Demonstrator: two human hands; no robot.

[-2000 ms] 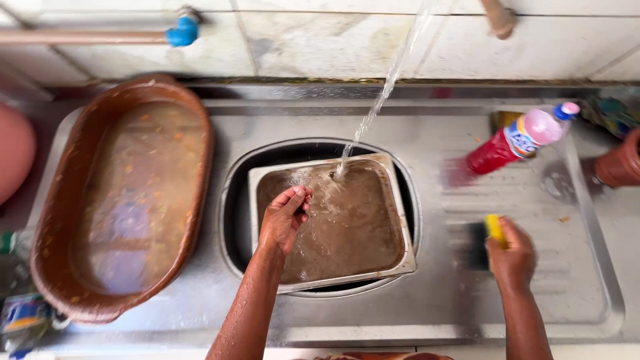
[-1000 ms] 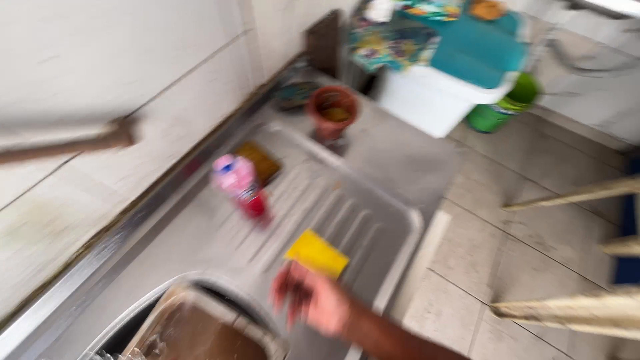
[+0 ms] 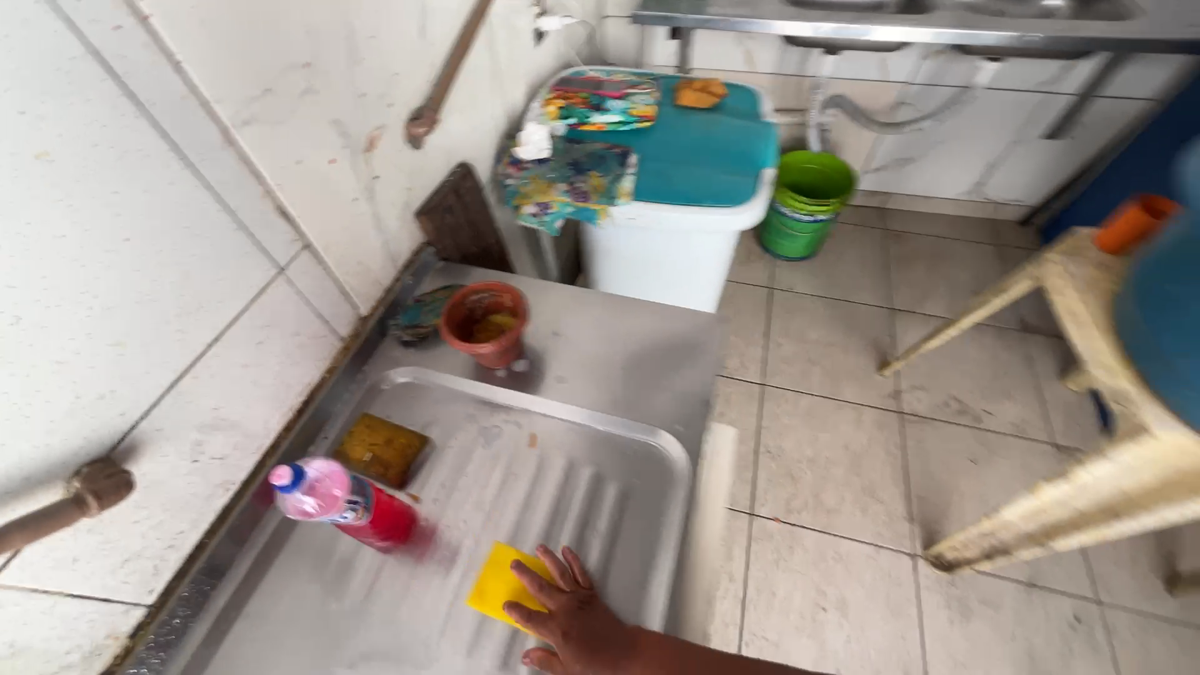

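My right hand [image 3: 581, 619] rests with spread fingers over a yellow sponge [image 3: 511, 586] on the ribbed drainboard of the stainless steel sink counter [image 3: 506, 469]; whether the fingers press on it is hard to tell. My left hand is out of the frame. Up and to the left of the hand stands a plastic bottle [image 3: 352, 506] of red-pink liquid with a blue and pink cap. Just behind the bottle lies a worn brownish-yellow sponge [image 3: 382, 450]. A terracotta-coloured pot [image 3: 486, 323] with something yellowish inside stands beyond the drainboard's raised rim, beside a dark cloth [image 3: 427, 314].
A white bin with a teal lid [image 3: 698, 159] bears colourful cloths [image 3: 572, 178]. A green bucket [image 3: 804, 206] stands beside it on the tiled floor. At right is a cream plastic stool [image 3: 1078, 309]. A wooden board [image 3: 461, 220] leans at the wall; a pipe [image 3: 98, 487] runs along it.
The view has swung right, away from the basins and running water. My right hand held the yellow sponge up earlier; now the sponge lies flat beneath its fingers. My left hand has left the view.
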